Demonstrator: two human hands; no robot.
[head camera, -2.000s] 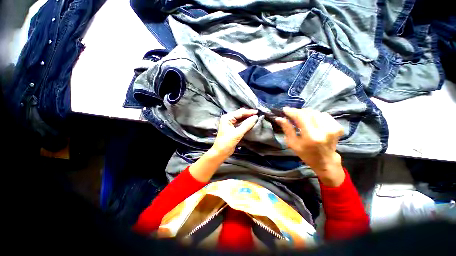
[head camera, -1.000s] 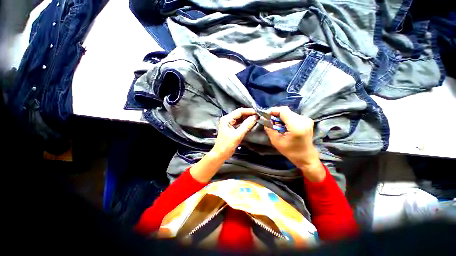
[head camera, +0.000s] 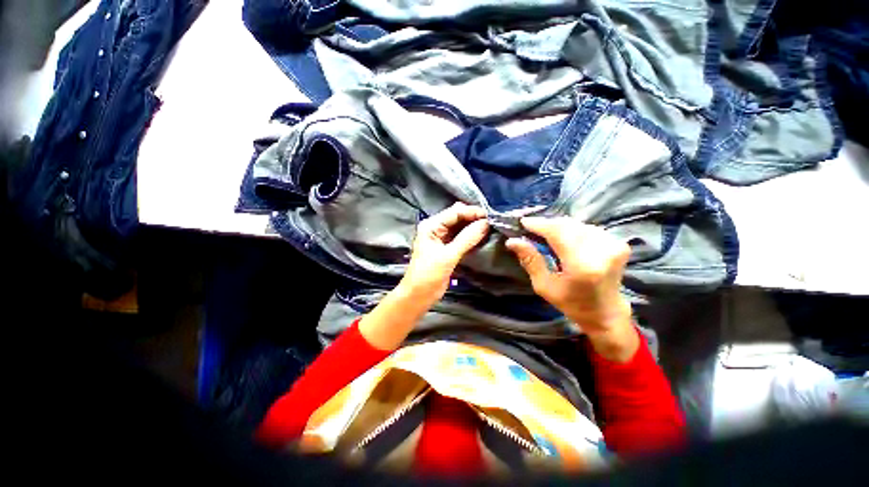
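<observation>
A pale grey-blue denim garment (head camera: 372, 214), wrong side out with dark blue edges, lies over the table's near edge. A dark rolled loop shows at its left. My left hand (head camera: 444, 249) pinches a seam at the garment's middle between thumb and fingers. My right hand (head camera: 576, 271) is just to the right, its fingertips near the same seam. It holds thread snips (head camera: 545, 252), of which a small bluish part shows between the fingers; the rest is mostly hidden.
Another pale inside-out denim garment (head camera: 648, 57) lies beyond the worked one. A dark blue garment with a row of shiny buttons (head camera: 81, 133) lies at the left. The white table (head camera: 195, 162) shows between them. A whitish bag-like thing (head camera: 800, 390) is at the lower right.
My right hand first came in to my left fingertips with the snips showing, then drew slightly right, hiding most of the snips. My left hand has barely moved.
</observation>
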